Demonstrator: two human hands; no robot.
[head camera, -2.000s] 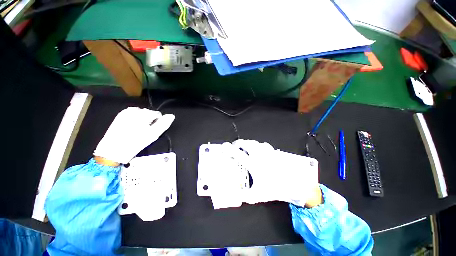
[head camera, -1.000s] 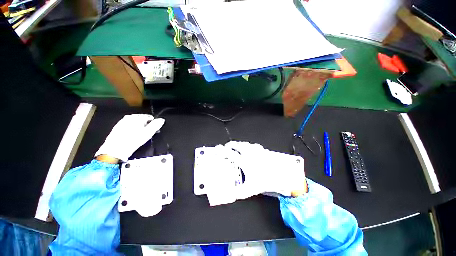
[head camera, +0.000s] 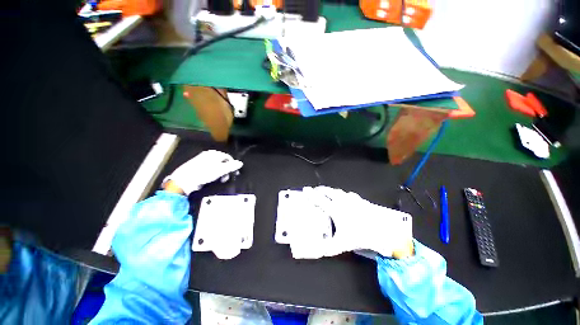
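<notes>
A white square unit (head camera: 224, 222) with dark corner dots and a rounded piece at its lower edge lies at left on the black surface. My left hand (head camera: 207, 170), white-gloved, is above its far edge, fingers curled near thin wires; whether it holds one cannot be told. A second white unit (head camera: 287, 217) lies in the middle. My right hand (head camera: 365, 222), white-gloved, reaches over from the right and grips its right side, with a dark gap between thumb and fingers. A corner of a third white unit (head camera: 406, 219) shows beyond my right hand; glove and units blend.
A blue pen (head camera: 444, 214) and a black remote (head camera: 481, 227) lie at right. A blue cable (head camera: 427, 152) hangs from the shelf. Papers on a blue clipboard (head camera: 375, 66) lie on the green shelf (head camera: 232, 66). White edge strips (head camera: 137, 193) flank the surface.
The view has shifted, so the bench sits further right and more of the shelf's back shows. My left hand's fingers are more curled. My right hand stays at the middle unit.
</notes>
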